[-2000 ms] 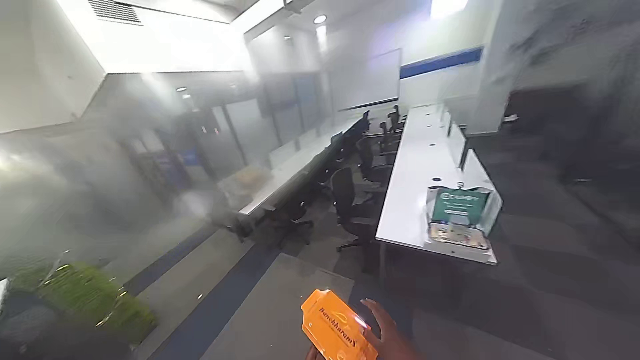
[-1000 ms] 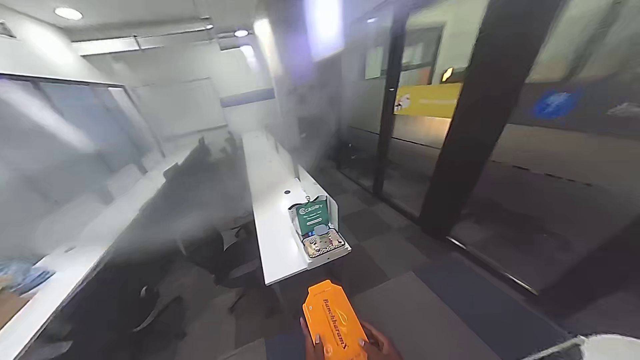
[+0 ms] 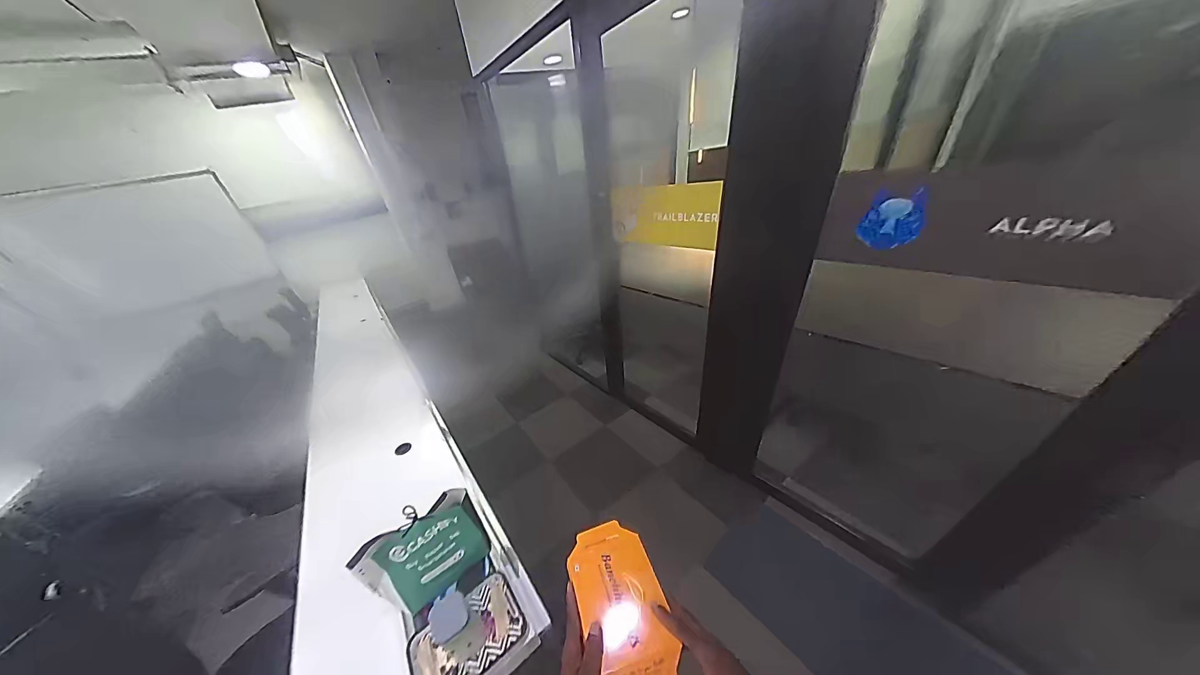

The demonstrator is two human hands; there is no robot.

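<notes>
Both hands hold an orange printed carton at the lower middle, with a bright glare spot on its face. My left hand [image 3: 583, 642] grips the left side of the orange carton [image 3: 614, 577], thumb on its front. On its right edge rests my right hand [image 3: 696, 642], fingers against the face. The carton is tilted, its lower end cut off by the frame. To its left, on a long white desk [image 3: 361, 403], stand a green and white printed bag [image 3: 431, 558] and, in front of it, a patterned case or tray [image 3: 478, 628] with a bluish-grey item on top.
Glass partitions with dark frames [image 3: 741, 281] run along the right, bearing a yellow band [image 3: 670, 216] and a blue emblem [image 3: 891, 217]. Dark chairs, blurred, stand left of the desk. Grey carpet tiles [image 3: 600, 459] lie between desk and glass. A whiteboard [image 3: 112, 244] hangs at the far left.
The view has swung right and come nearer the bag on the desk. My left hand, barely visible two seconds ago, now shows on the carton's left side. The carton stays held.
</notes>
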